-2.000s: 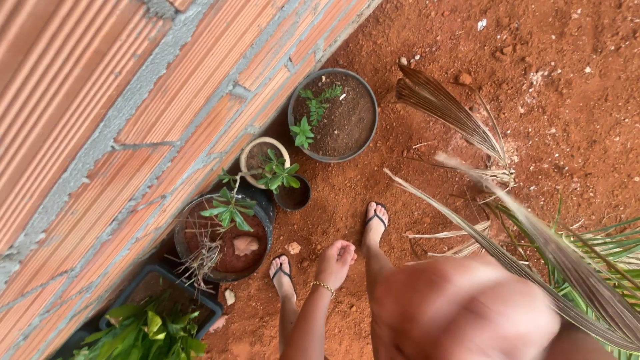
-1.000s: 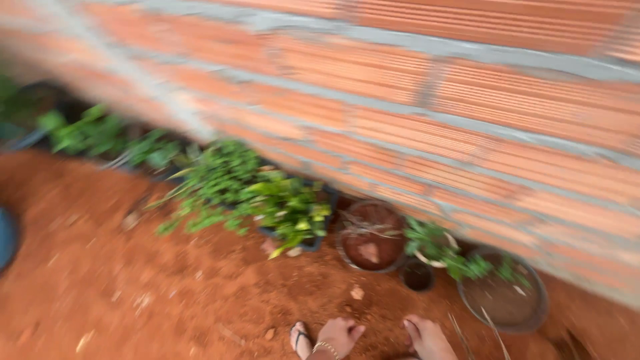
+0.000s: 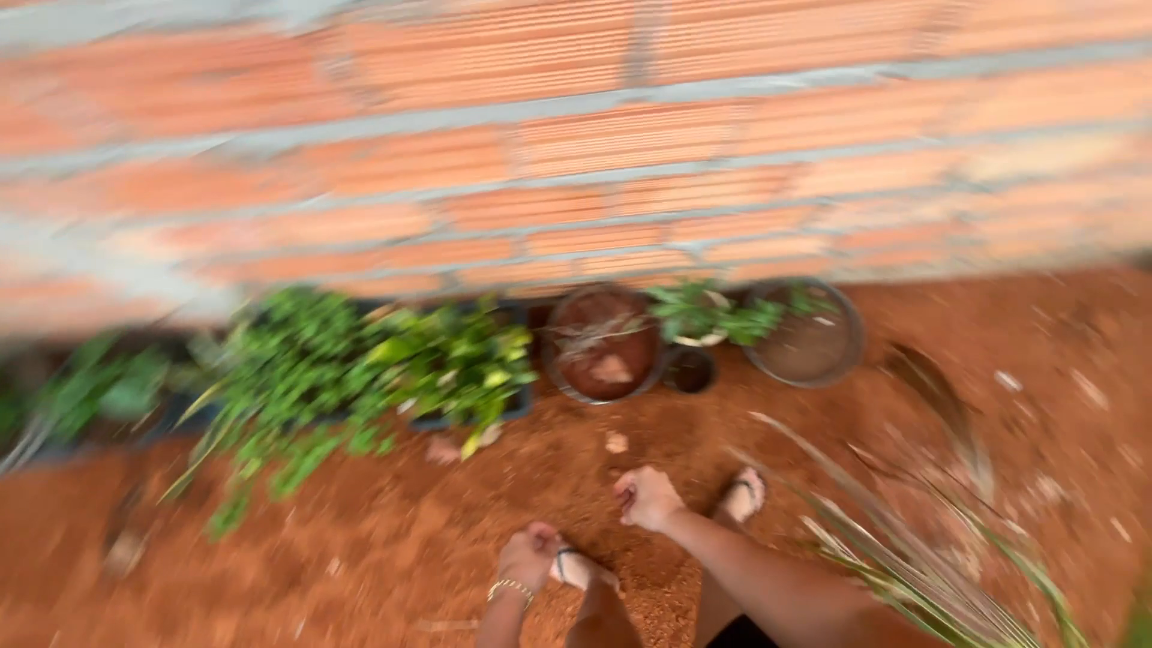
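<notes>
My left hand [image 3: 528, 555], with a chain bracelet on the wrist, hangs above the red soil near my left foot in a flip-flop [image 3: 573, 567]. My right hand [image 3: 650, 498] is a little higher and to the right, its fingers curled, below a small stone or shard [image 3: 616, 441]. Nothing shows in either hand, though blur hides the fingertips. Beyond them stand a round pot of reddish soil [image 3: 580, 378], a small dark pot [image 3: 690, 370] and a wide grey pot [image 3: 846, 355].
A hollow-brick wall [image 3: 630, 135] runs behind the row of pots. Leafy green plants [image 3: 315, 360] and a yellow-green plant [image 3: 459, 355] in a blue-edged container fill the left. Long dry palm leaves [image 3: 900, 540] lie at the lower right, near my right foot [image 3: 743, 495].
The view has swung strongly since two seconds ago. Both hands now show more fully; only one hand was clearly visible in the oldest frame.
</notes>
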